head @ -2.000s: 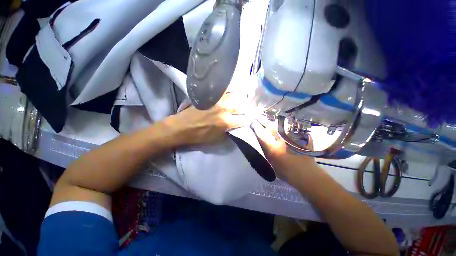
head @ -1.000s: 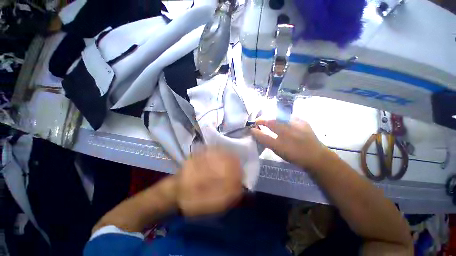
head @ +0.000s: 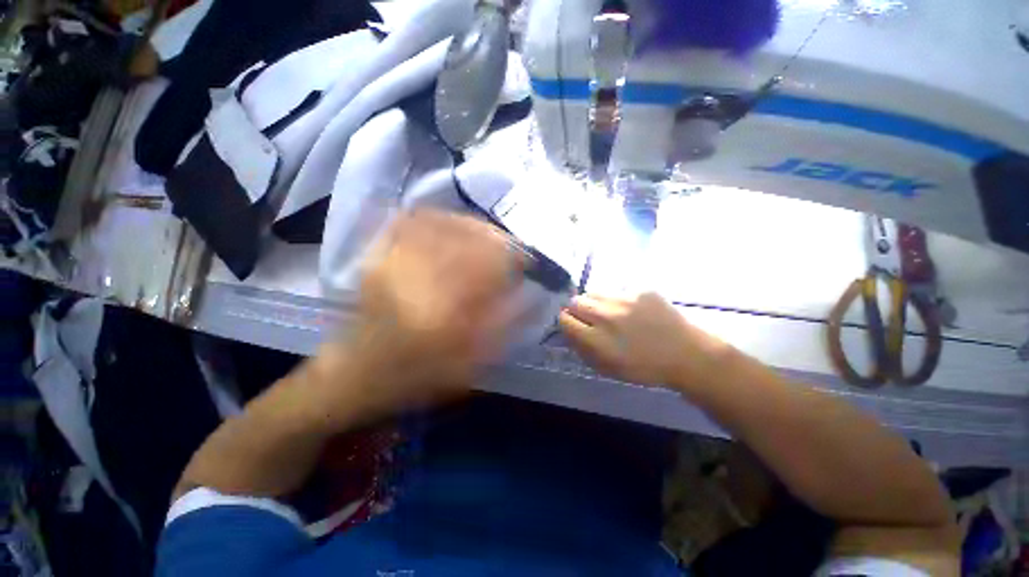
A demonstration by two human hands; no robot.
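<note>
A pale grey garment panel with black strips lies left of and in front of the needle area, partly under my left hand. My left hand is blurred over the panel; whether its fingers grip cloth cannot be told. My right hand pinches the end of a dark strip just in front of the needle area. The white sewing machine has a blue stripe and "JACK" lettering. Glare hides the presser foot and needle.
Orange-handled scissors lie right of the machine beside a dark red handled tool. A grey oval attachment hangs left of the needle. More black and grey cloth is heaped at left. A purple tuft is at the top. A ruler strip runs along the front edge.
The view has shifted. My hands have parted from beneath the machine head; my left hand came back and then moved up over the panel. My right hand stays at the cloth's edge, and the panel has shifted.
</note>
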